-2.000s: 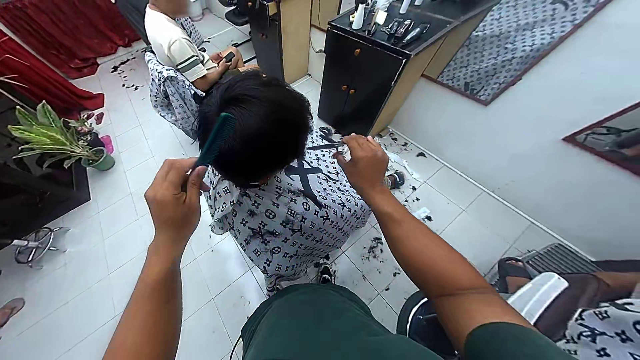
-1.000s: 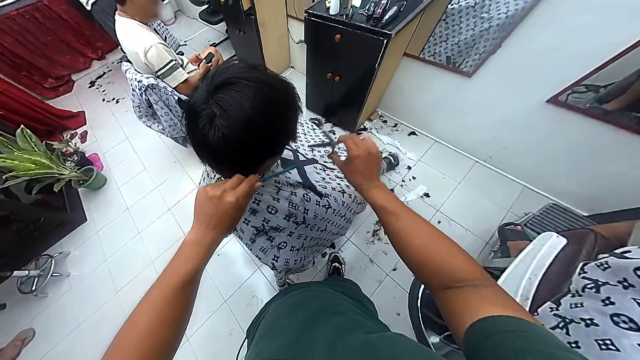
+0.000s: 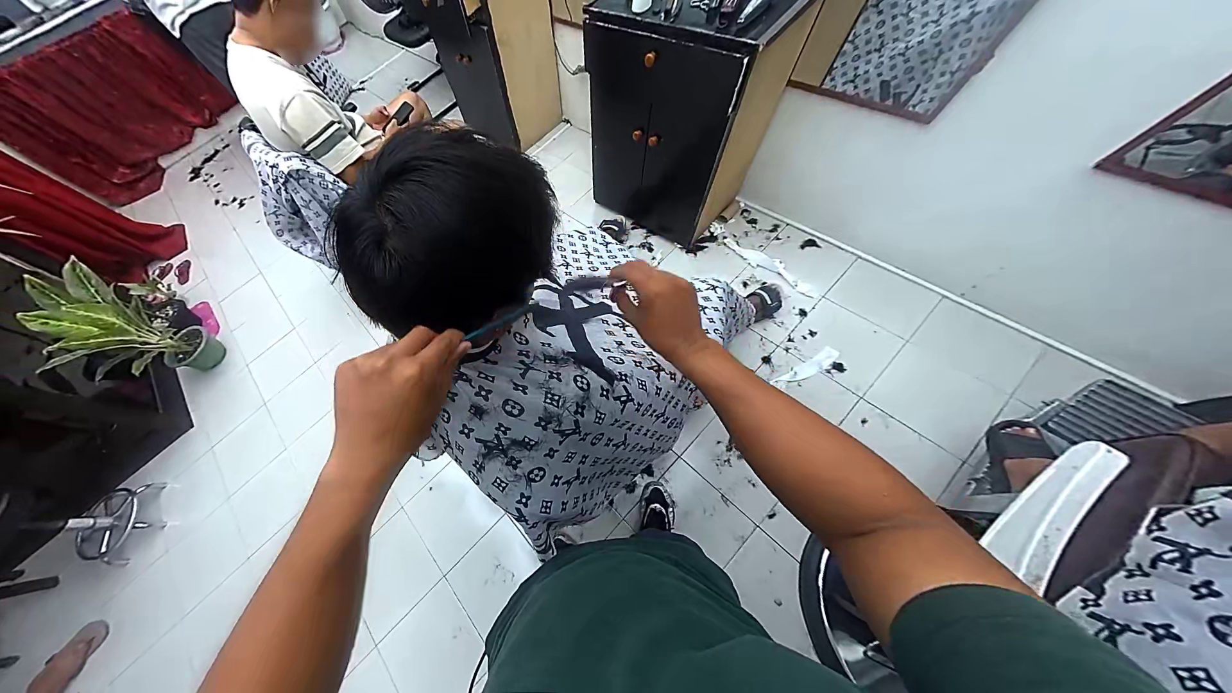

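A seated person's dark-haired head is in front of me, above a white barber cape with a black pattern and loose hair clippings on it. My left hand pinches a blue-green comb, which lies against the side of the head near the ear. Opposite it, my right hand holds hair scissors; their dark blades point left toward the head and are blurred. Whether the blades are apart I cannot tell.
Another seated person holds a phone at the upper left. A black cabinet bears barber tools. Cut hair lies on the tiled floor. A potted plant stands left; a barber chair with a caped person is at the lower right.
My left hand and the comb have gone from upright beside the head to low at its side. The scissors remain near the cape's shoulder. The view has shifted somewhat.
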